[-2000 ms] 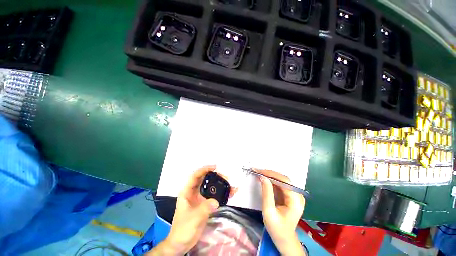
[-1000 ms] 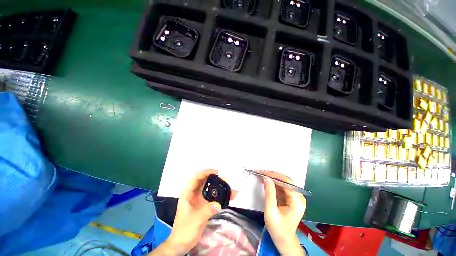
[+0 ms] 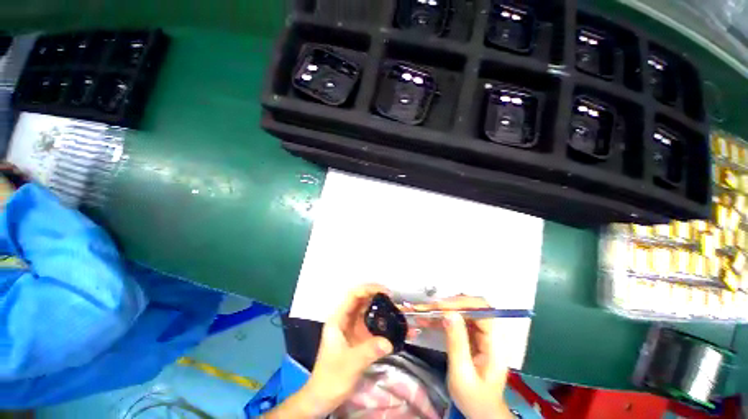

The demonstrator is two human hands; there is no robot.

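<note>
My left hand (image 3: 348, 348) holds a black rounded housing (image 3: 385, 321) over the lower left part of the white paper sheet (image 3: 426, 237), its inside facing up. My right hand (image 3: 474, 348) grips thin tweezers (image 3: 492, 313), which lie nearly level with their tip pointing left at the housing's right edge. Whether the tip touches the housing or holds a part is too small to tell. Tiny grey specks (image 3: 431, 290) lie on the sheet just above the tweezers.
A stacked black foam tray (image 3: 492, 176) with housings in its pockets stands behind the sheet. A clear tray of gold-and-white parts (image 3: 672, 282) and a wire spool (image 3: 682, 367) are at right. At left are another foam tray (image 3: 82, 106), a clear grid tray (image 3: 90, 159) and a person's blue sleeve (image 3: 70, 286).
My right hand has brought the tweezers left and level, from the sheet to the housing's edge. The whole view has shifted, so the bench things sit farther right. The neighbour's sleeve has moved.
</note>
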